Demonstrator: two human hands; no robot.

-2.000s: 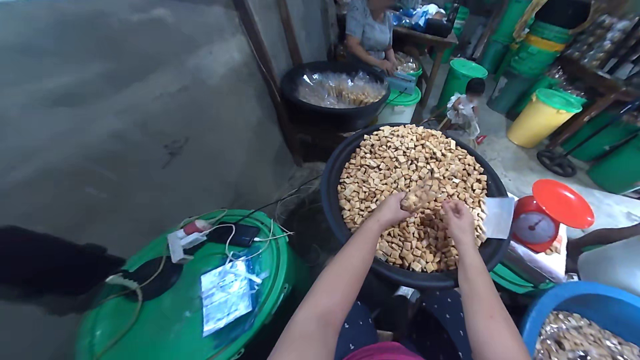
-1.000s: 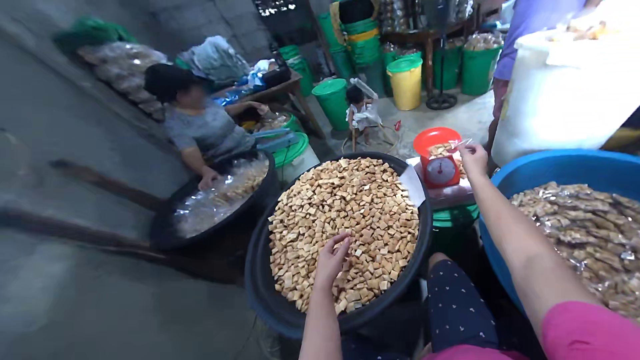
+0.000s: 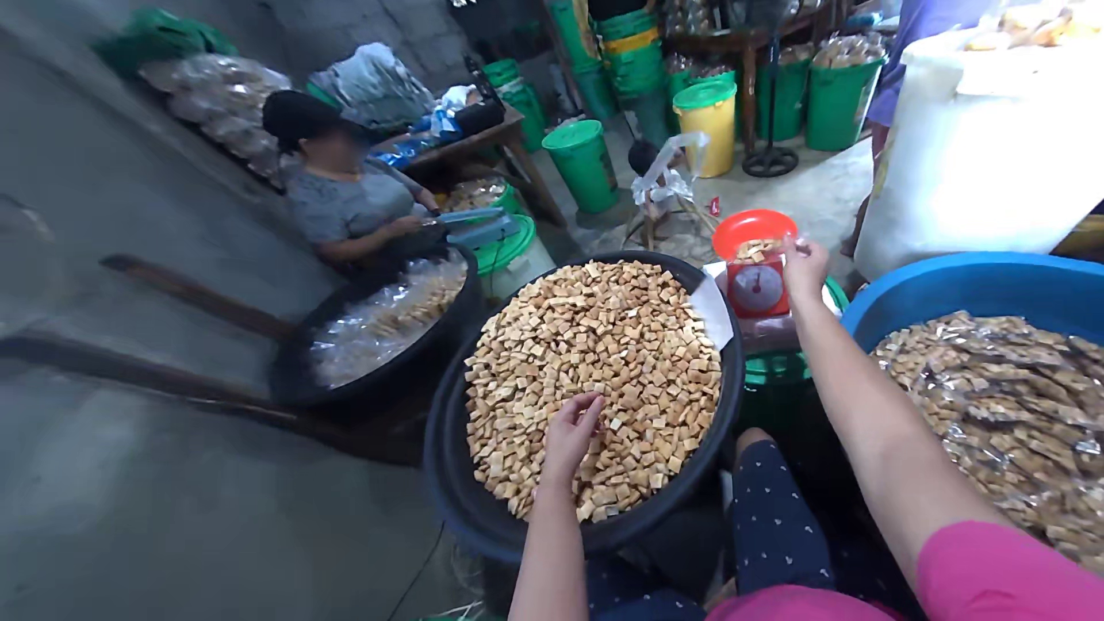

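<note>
A round black tub (image 3: 448, 483) stands before me, heaped with small square biscuit pieces (image 3: 595, 362). Over the near part of the heap is my left hand (image 3: 573, 431), its fingertips close together; whether a piece is between them I cannot tell. My right hand (image 3: 804, 263) is at the right edge of the red pan (image 3: 755, 226) of a dial scale (image 3: 759, 289), its fingers on a clear plastic bag (image 3: 763, 251) with some pieces in it, resting on the pan. A white sheet (image 3: 712, 310) lies on the tub's right rim.
At right is a blue tub (image 3: 992, 276) of filled clear bags. Another black tub (image 3: 466, 293) with plastic bags stands left, beside a seated person (image 3: 354, 198). A small child (image 3: 651, 172) is beyond the scale, near a green bucket (image 3: 585, 164) and a yellow bucket (image 3: 705, 129).
Two seconds ago both hands were together over the heap; the right one has since moved to the scale. The view has swung. The seated person's hand has left the plastic in the black tub.
</note>
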